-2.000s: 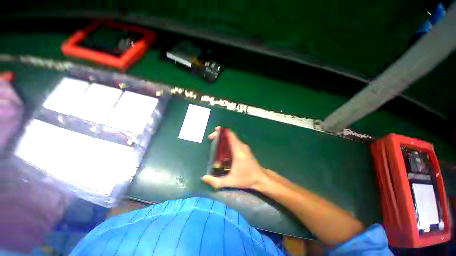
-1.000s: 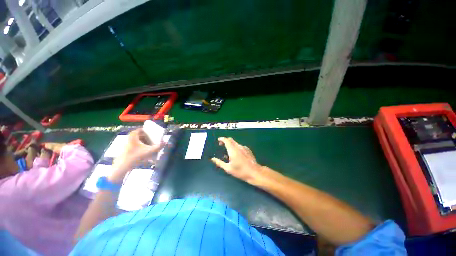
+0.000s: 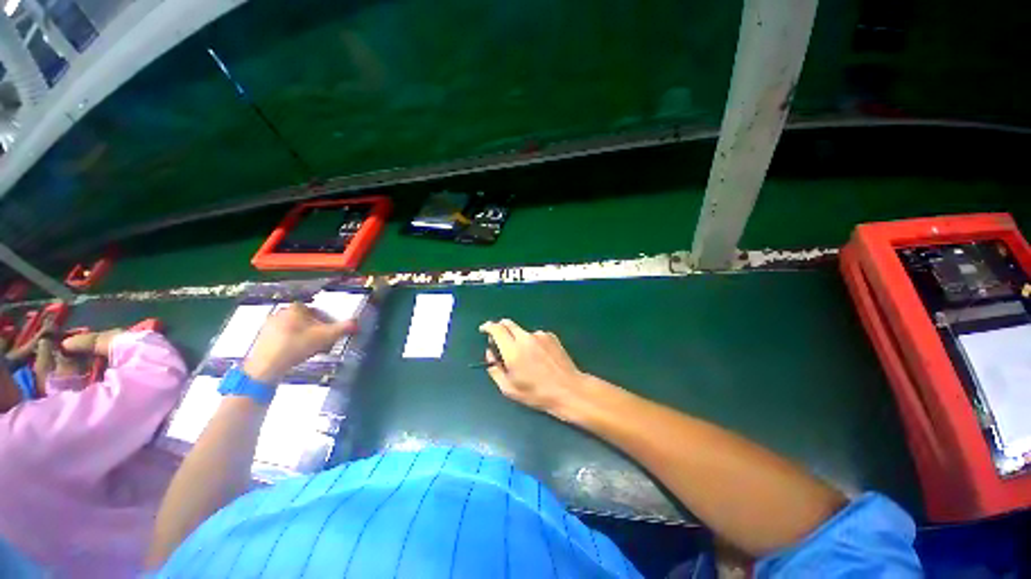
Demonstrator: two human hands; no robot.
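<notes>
My left hand (image 3: 288,339), with a blue wristband, is over the clear parts tray (image 3: 356,379) at left. Its fingers pinch the near edge of a white rectangle (image 3: 341,305), which lies low at the tray's upper right. More white rectangles (image 3: 296,424) lie in the tray. My right hand (image 3: 537,364) is over the green bench, fingers curled. A thin dark thing (image 3: 483,365), perhaps a tool tip, sticks out to its left; the rest is hidden by the hand. A plain white card (image 3: 429,326) lies between the hands.
Stacked red frames with an open tablet (image 3: 1001,368) stand at right. Beyond the chipped white rail (image 3: 565,273) lie a red-framed tablet (image 3: 262,255) and a loose black assembly (image 3: 484,221). A pale post (image 3: 746,141) rises from the rail. A person in a pink sleeve (image 3: 102,413) works at left.
My left hand came into view and lifted a white rectangle; it is now lower over the tray. My right hand no longer shows the dark-red part it held upright. The view has tilted up.
</notes>
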